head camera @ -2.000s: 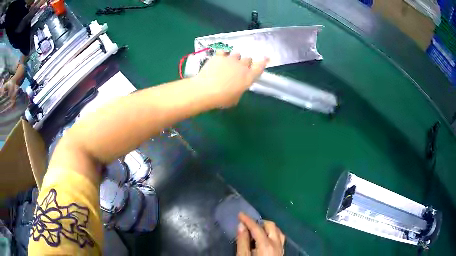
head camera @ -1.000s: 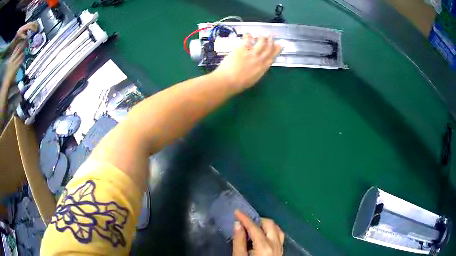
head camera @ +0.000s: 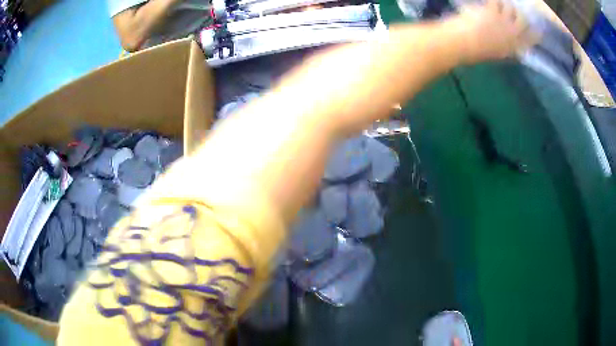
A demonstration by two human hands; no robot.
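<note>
My left hand [head camera: 496, 30] is blurred at the top right, with the arm stretched across the view. It is beside or on a blurred silver-grey long object [head camera: 550, 47]; whether it grips it cannot be told. Of my right hand only a fingertip [head camera: 458, 342] shows at the bottom edge, over a grey oval end cap [head camera: 442, 329] that it holds; the rest is cut off. More grey end caps [head camera: 361, 209] lie overlapping on the dark bench, partly hidden by my left arm.
A brown carton [head camera: 101, 84] of grey caps stands at the left, with a housing [head camera: 30, 219] lying on them. Silver housings [head camera: 297, 32] lie at the top. A person's arm [head camera: 145, 20] is behind the carton. A black cord [head camera: 490, 142] lies on the green conveyor [head camera: 513, 236].
The view has swung left, bringing the carton into fuller view. My left hand has left the housing where it was and is farther right in the picture. My right hand has nearly left the picture.
</note>
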